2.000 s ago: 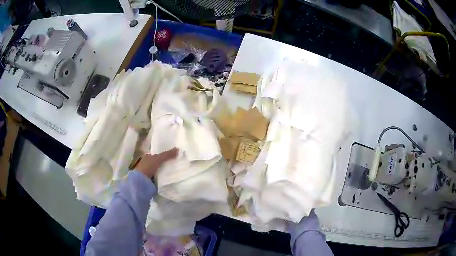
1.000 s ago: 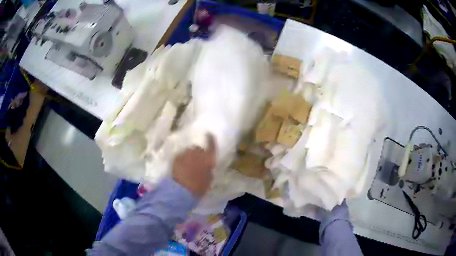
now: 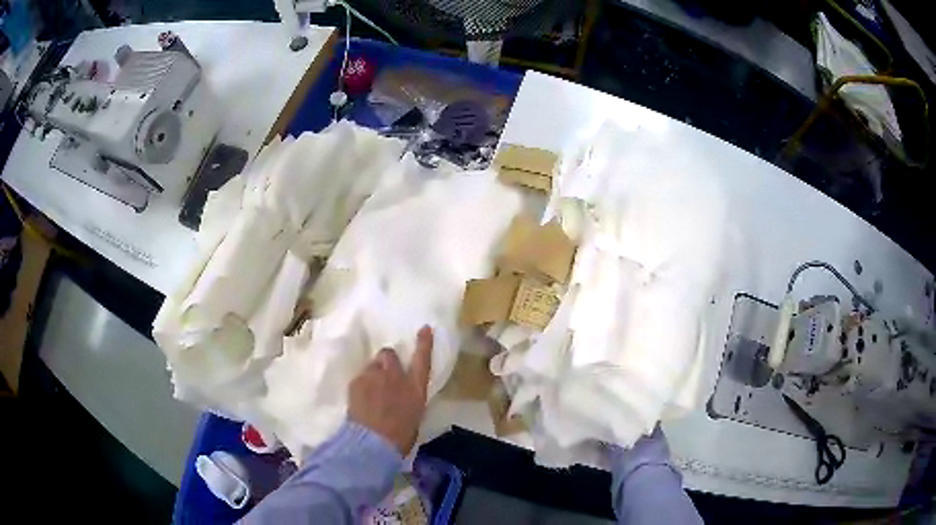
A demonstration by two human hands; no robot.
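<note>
Several cream-white cut-piece bundles lie across the gap between two white tables. My left hand (image 3: 390,400) lies on the lower part of the middle bundle (image 3: 411,236), index finger extended away from the others; no grip shows. The left bundle (image 3: 241,277) lies beside it, partly overlapped. The right bundle (image 3: 647,287) lies on the right table. My right sleeve reaches under its lower edge, and the cloth hides my right hand. Tan bundle tickets (image 3: 536,249) lie between the middle and right bundles; one, a printed ticket (image 3: 535,303), shows writing.
A sewing machine (image 3: 144,113) and a dark flat rectangle (image 3: 213,185) are on the left table. Another machine (image 3: 821,338) and black-handled scissors (image 3: 818,441) are on the right table (image 3: 616,482). Blue crates (image 3: 452,77) with mixed items sit behind and below the bundles.
The middle bundle, blurred in motion a second ago, now lies flatter and spread, overlapping the left bundle. My left hand is on its lower part. My right arm stays at the right bundle.
</note>
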